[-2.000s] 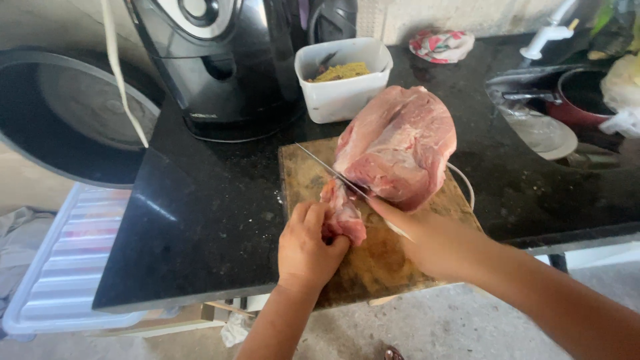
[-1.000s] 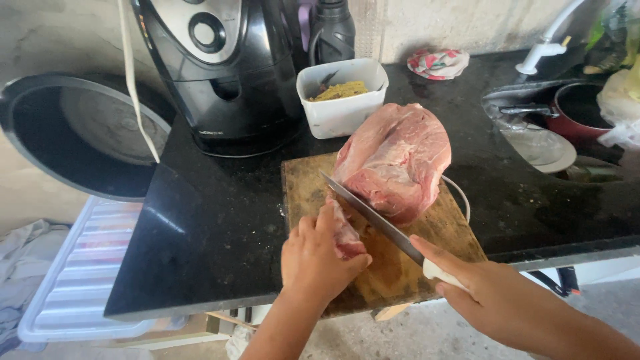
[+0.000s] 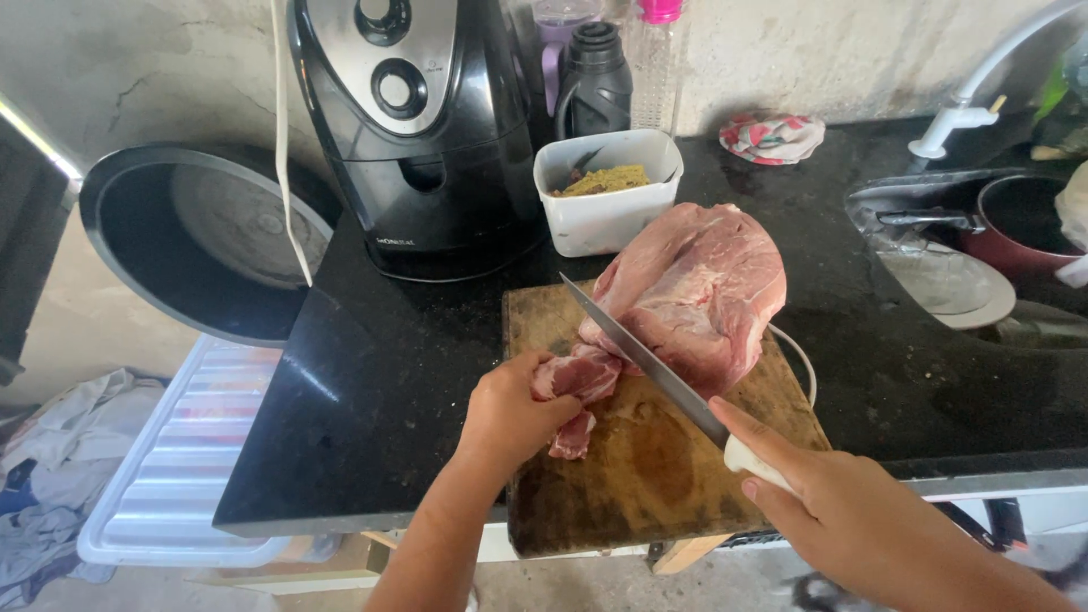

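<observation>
A large piece of raw meat (image 3: 701, 293) lies on the back part of a wooden cutting board (image 3: 654, 459). My left hand (image 3: 514, 416) grips a smaller strip of raw meat (image 3: 578, 378) at the board's left edge, beside the large piece; whether the two are still joined I cannot tell. In my right hand (image 3: 799, 489) is the white handle of a kitchen knife (image 3: 650, 361). Its blade slants up and left across the front of the large piece, with the tip past the board's back left part.
Behind the board stand a white plastic tub (image 3: 608, 212) with yellowish food and a black air fryer (image 3: 425, 170). A sink (image 3: 901, 255) with a pot and dish is at right. The dark stone countertop (image 3: 365, 408) ends at the left and front.
My left hand has drawn the strip of meat out, and more of it shows now. The knife has gone from lying mostly over the meat to the board's middle, its handle nearer the front.
</observation>
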